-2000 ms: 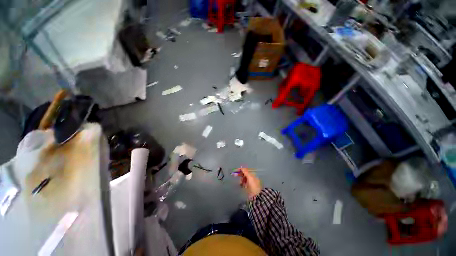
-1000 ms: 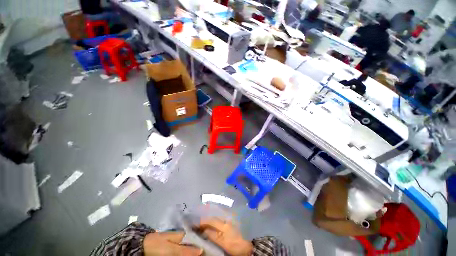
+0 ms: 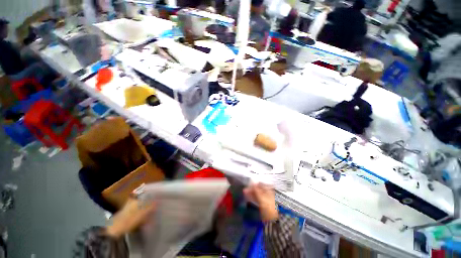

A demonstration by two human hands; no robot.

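Observation:
My left hand [image 3: 132, 215] is blurred at the lower left and holds a pale grey fabric piece [image 3: 174, 206], which hangs in front of me below the table edge. My right hand [image 3: 263, 198] is at the front edge of the white sewing table [image 3: 328, 209], beside a stack of pale cut pieces [image 3: 275, 176] lying there. The right fingers are bent; blur hides whether they grip anything. A lockstitch sewing machine [image 3: 374, 174] stands on the table to the right of the stack.
A cardboard box [image 3: 119, 166] is on the floor at left, with red stools [image 3: 50, 123] beyond. A tan cylindrical item [image 3: 265, 142], blue packet [image 3: 217, 118] and yellow item [image 3: 139, 95] lie on the table. A dark-clothed person [image 3: 343, 27] is at the back.
The view has moved close to the sewing tables. My hands, together around the grey fabric before, are now apart; the left holds the fabric out and the right has reached the table edge.

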